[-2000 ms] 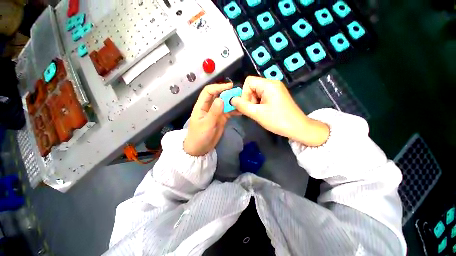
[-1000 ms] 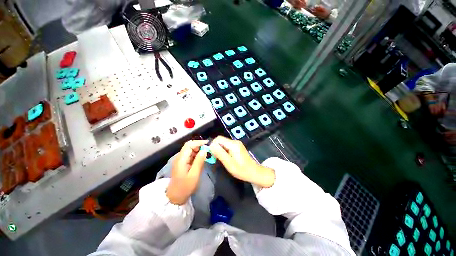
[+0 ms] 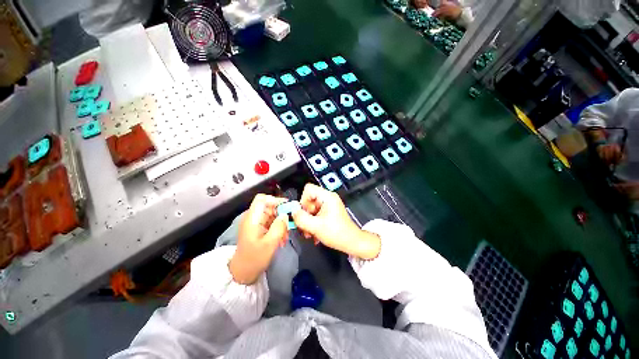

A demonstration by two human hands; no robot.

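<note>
A small teal housing (image 3: pixel 286 208) is held in front of me, at the centre of the view. My left hand (image 3: pixel 257 235) is closed on its left side with thumb and fingers. My right hand (image 3: pixel 328 219) is bent over its right side, with thumb and fingertips at the housing. The fingers cover much of the housing, and I cannot tell whether a small part is between the right fingertips. Both hands are bare below white sleeves.
Left: the pale machine (image 3: pixel 133 210) with brown fixture blocks (image 3: pixel 52 207), loose teal shells (image 3: pixel 91 128), a red piece (image 3: pixel 87 73), a red button (image 3: pixel 261 167), pliers (image 3: pixel 223 85) and a fan (image 3: pixel 200 34). Right: black tray (image 3: pixel 350 151), dotted sheet (image 3: pixel 496 291), second tray (image 3: pixel 585 315), seated person (image 3: pixel 613 126).
Between the two earlier frames the view swung up, bringing the fan and bench into sight. Since then it has shifted slightly. The hands stay together at the teal housing, with small finger movements.
</note>
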